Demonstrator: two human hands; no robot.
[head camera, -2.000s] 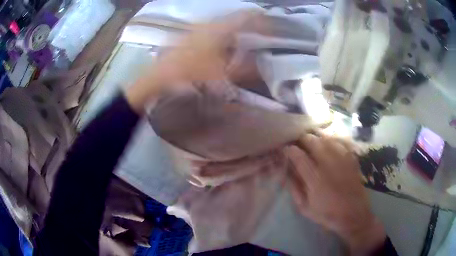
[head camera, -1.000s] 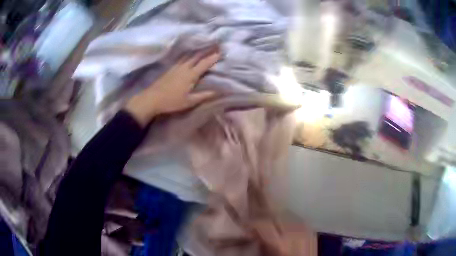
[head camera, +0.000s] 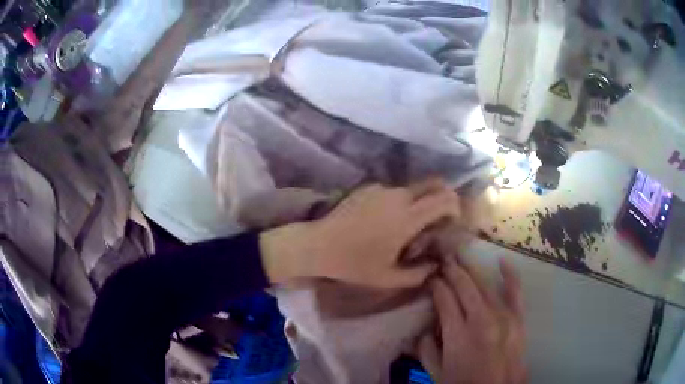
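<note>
The garment (head camera: 375, 97), pale on its reverse and brown-beige on its face, lies over the machine table and hangs over the front edge. Its right end reaches the lit needle area (head camera: 511, 169). My left hand (head camera: 360, 236) lies on the cloth left of and below the needle, fingers bent, pinching a fold. My right hand (head camera: 481, 322) is just below and right of it, its fingertips meeting the left fingertips at the same fold. The pinched cloth is mostly hidden by the fingers.
The white sewing machine head (head camera: 526, 67) stands at right. A lit smartphone (head camera: 646, 206) and a dark speckled patch (head camera: 571, 232) are on the table. A thin black tool (head camera: 652, 341) lies at the right edge. Brown cut pieces (head camera: 67, 187) heap at left, with blue crates (head camera: 259, 349) below.
My left hand has moved right and down from the spread cloth to the fold. My right hand has come up from the bottom edge to meet it. The camera view has shifted.
</note>
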